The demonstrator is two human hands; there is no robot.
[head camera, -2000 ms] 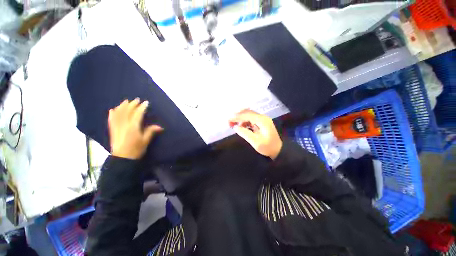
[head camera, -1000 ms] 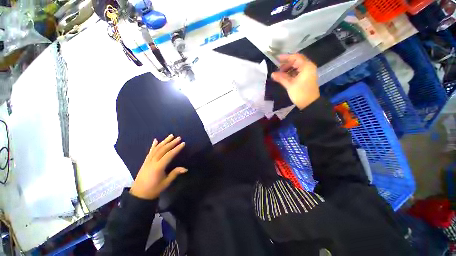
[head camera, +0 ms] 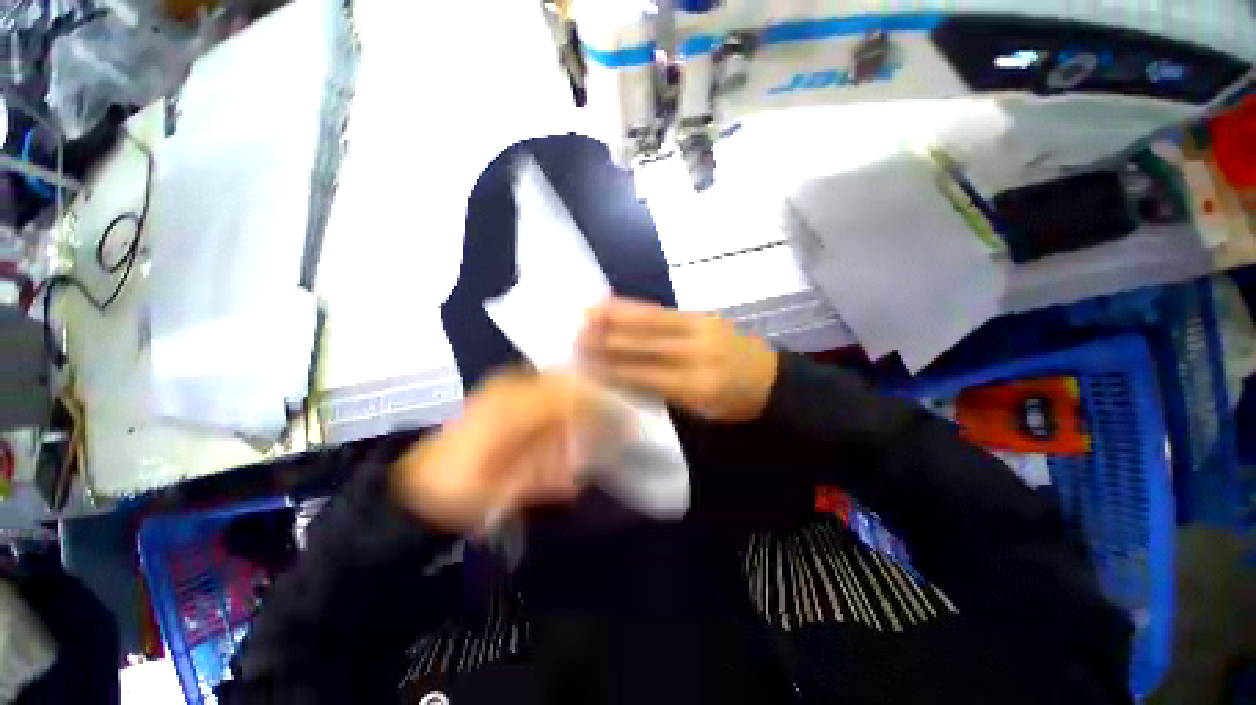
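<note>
A white cut piece [head camera: 554,262] is held in front of my body, over a long navy panel [head camera: 485,255]. My right hand [head camera: 678,361] is closed on the white piece at its middle. My left hand [head camera: 503,448] is blurred at the piece's lower part and seems to grip it too; its fingers are hard to make out. The navy panel lies with its rounded end on the white table, left of the presser foot and needle [head camera: 698,154]. Its lower part is hidden behind the hands and the white piece.
Stacked white pieces [head camera: 234,276] lie at left. White sheets [head camera: 895,255] lie right of the needle, beside yellow-green snips [head camera: 964,197] and a dark flat object [head camera: 1065,215]. The machine head [head camera: 827,69] spans the top. Blue baskets stand at right [head camera: 1154,510] and lower left [head camera: 168,592].
My right hand has come back from the right side of the table and now holds a white piece. My left hand has left the navy panel and moved to that piece. White sheets now show at right.
</note>
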